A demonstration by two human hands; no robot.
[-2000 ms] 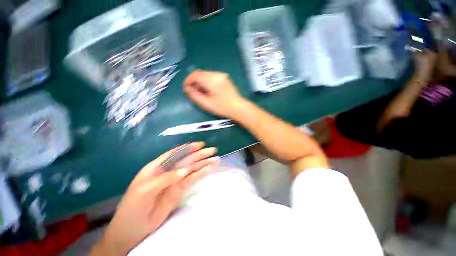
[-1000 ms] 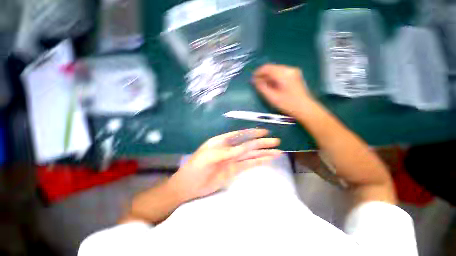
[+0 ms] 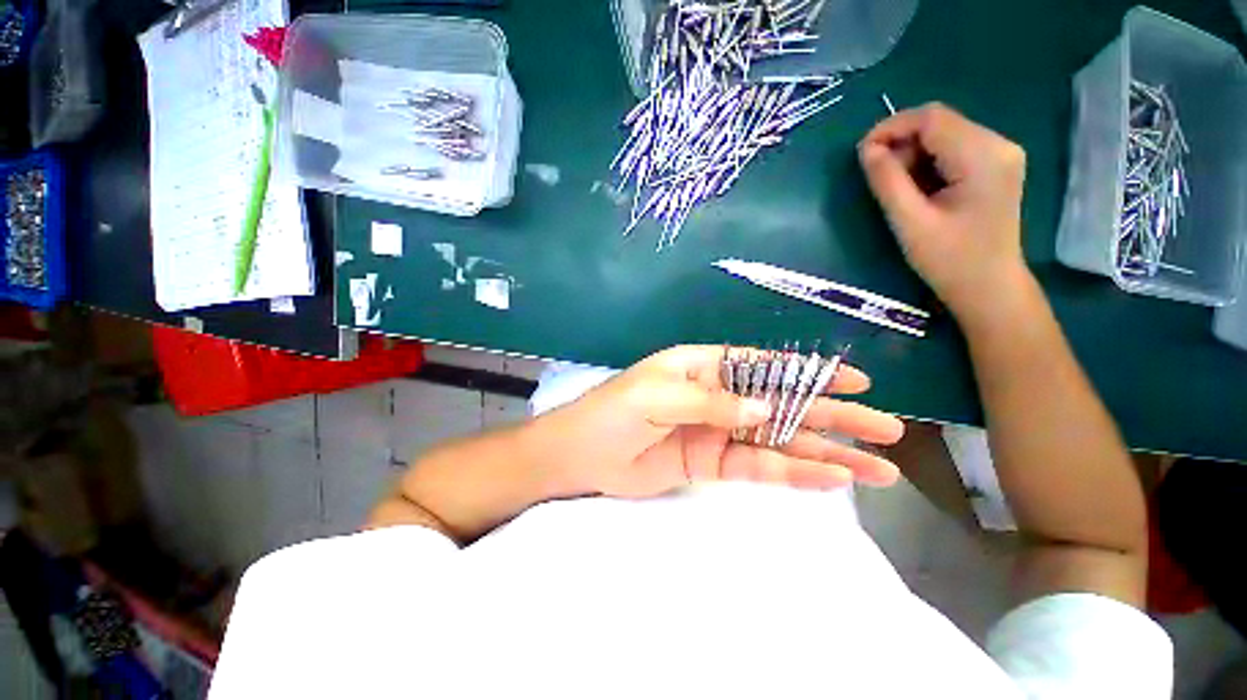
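My left hand (image 3: 698, 421) is palm up near the bench's front edge. Several silver metal pins (image 3: 782, 390) lie side by side in a fan across its fingers, under the thumb. My right hand (image 3: 946, 192) rests over the green mat with fingers curled; a thin pin tip (image 3: 889, 104) shows at its fingertips, the rest hidden. Tweezers (image 3: 821, 294) lie on the mat between the hands. A loose pin pile (image 3: 704, 137) spills from a tipped clear tub (image 3: 875, 41) at the top.
A left clear tub (image 3: 315, 103) holds a few pins. A right clear tub (image 3: 1094, 178) holds jumbled pins. A record sheet (image 3: 192, 178) with a green flower pen (image 3: 255, 205) lies at left, near a blue tray (image 3: 55, 233). Paper scraps (image 3: 387, 239) lie on the mat. A red stool (image 3: 246, 369) stands below.
The view has swung left, so the bench things sit further right and the record sheet shows fully. The left hand still holds its pins, now sharp; the right hand stays curled beside the pile.
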